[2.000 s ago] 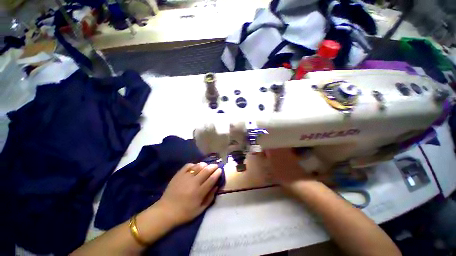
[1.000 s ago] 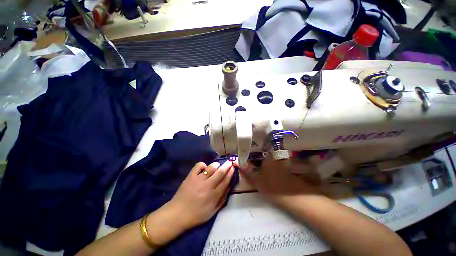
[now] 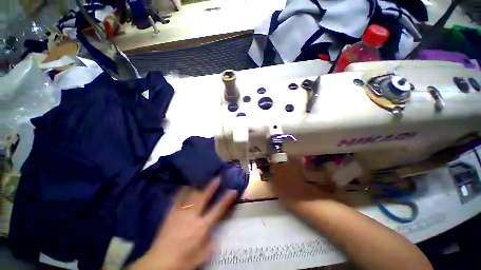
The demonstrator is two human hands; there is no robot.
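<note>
A navy garment piece (image 3: 200, 161) lies at the left end of the white sewing machine head (image 3: 316, 124), its edge close to the presser foot and needle area (image 3: 252, 167). My left hand (image 3: 192, 227) is blurred over the cloth, fingers spread; whether it pinches the fabric I cannot tell. My right hand (image 3: 291, 182) is under the machine arm, right of the needle, its fingers partly hidden by the head. A pale patch (image 3: 118, 252) shows on the cloth beside my left wrist.
A larger navy garment (image 3: 79, 174) lies at left beside a crumpled plastic bag (image 3: 26, 100). Blue-handled scissors (image 3: 398, 206) lie right of my right forearm. A red-capped bottle (image 3: 364, 47) and white-navy cut pieces (image 3: 337, 23) are behind the head. A ruler (image 3: 279, 253) runs along the table front.
My left hand has moved back from the needle, down and left, its fingers spreading. The cloth near it has shifted and bunched, and a pale patch now shows. My right hand stays under the arm.
</note>
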